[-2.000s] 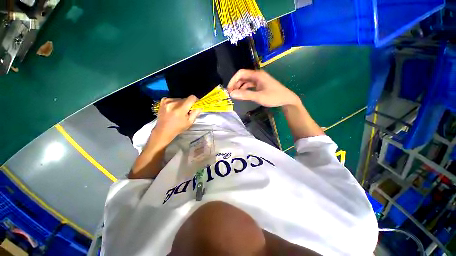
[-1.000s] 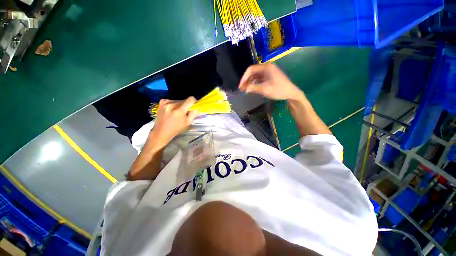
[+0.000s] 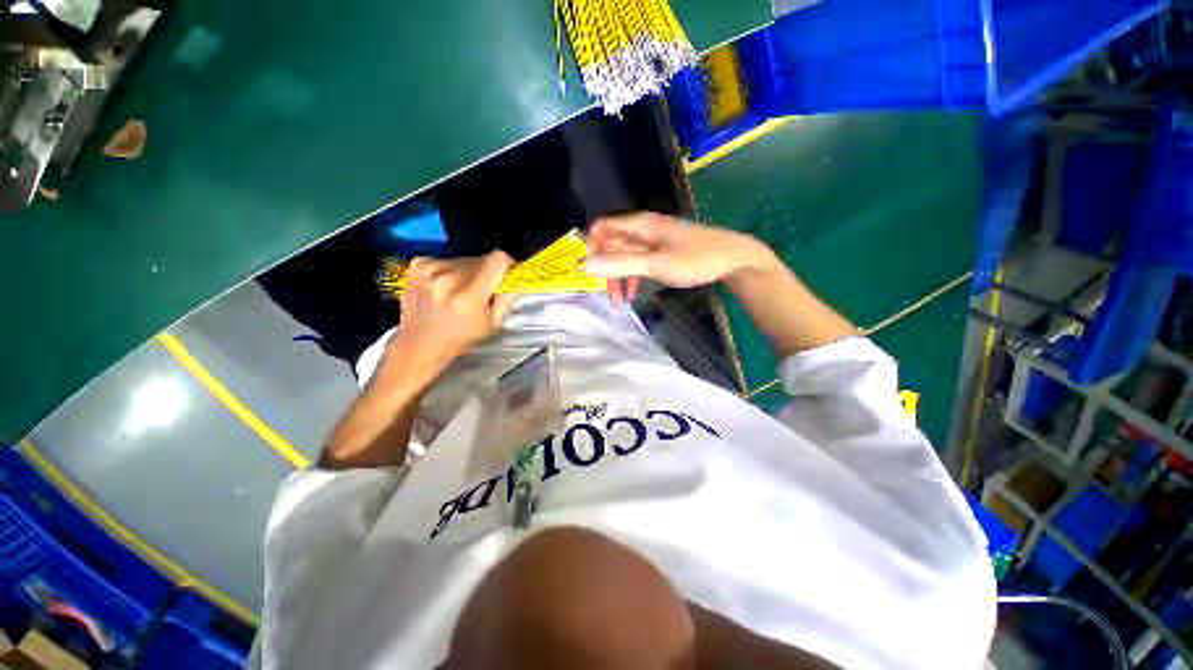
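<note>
My left hand (image 3: 451, 299) is closed around a fanned bunch of short yellow wires (image 3: 547, 270), held over the lap. One end of the bunch sticks out to the right of the fist, and a shorter part shows on its left. My right hand (image 3: 661, 251) is at the right-hand wire ends, slightly blurred, palm down, its fingers over the tips. Whether it grips a wire cannot be told. A larger sheaf of yellow wires with whitish ends (image 3: 622, 52) lies at the bench's near edge.
The green bench top (image 3: 301, 144) spans the upper left. A silver metal block (image 3: 59, 98) and a small brown scrap (image 3: 126, 140) are at its far left. Blue plastic bins (image 3: 864, 59) stand at upper right, one holding yellow material. A rack with blue crates is at far right.
My right hand moved away from the wire ends a second ago and has come back left and down onto them. My left hand keeps its hold on the bunch. The view has shifted slightly.
</note>
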